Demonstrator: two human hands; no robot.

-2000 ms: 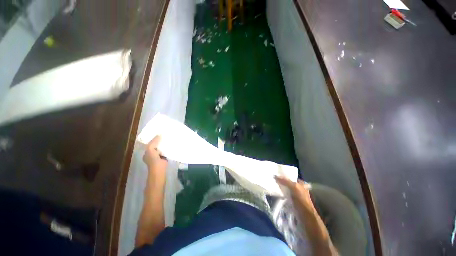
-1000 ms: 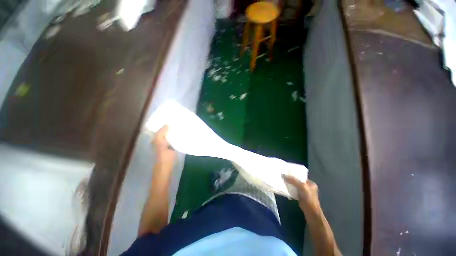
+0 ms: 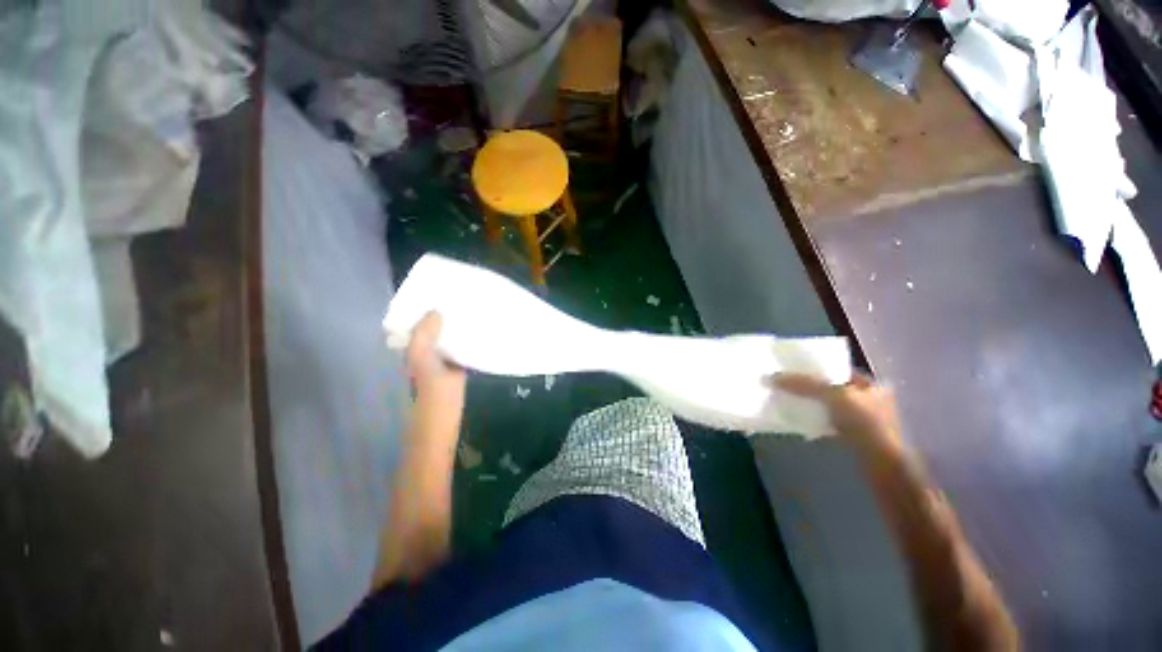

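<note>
A white stack of curved cut panels [image 3: 612, 354] is stretched between my two hands, above the aisle floor and in front of my body. It is narrower in the middle and wide at both ends. My left hand [image 3: 428, 344] grips its left end from below. My right hand [image 3: 844, 397] grips its right end, with the thumb on top. The fingers under the panels are hidden. How many layers there are cannot be told.
Dark tables stand left [image 3: 153, 535] and right [image 3: 968, 382], with pale hanging sides. A yellow stool [image 3: 520, 173] stands ahead on the scrap-littered green floor. White fabric hangs over the left table [image 3: 57, 242]; white pieces [image 3: 1077, 153] and a metal plate-like tool [image 3: 888, 60] lie on the right.
My view has moved forward along the aisle, so the stool is nearer. The panels are still held in both hands; my right hand has risen and moved right, making them more level.
</note>
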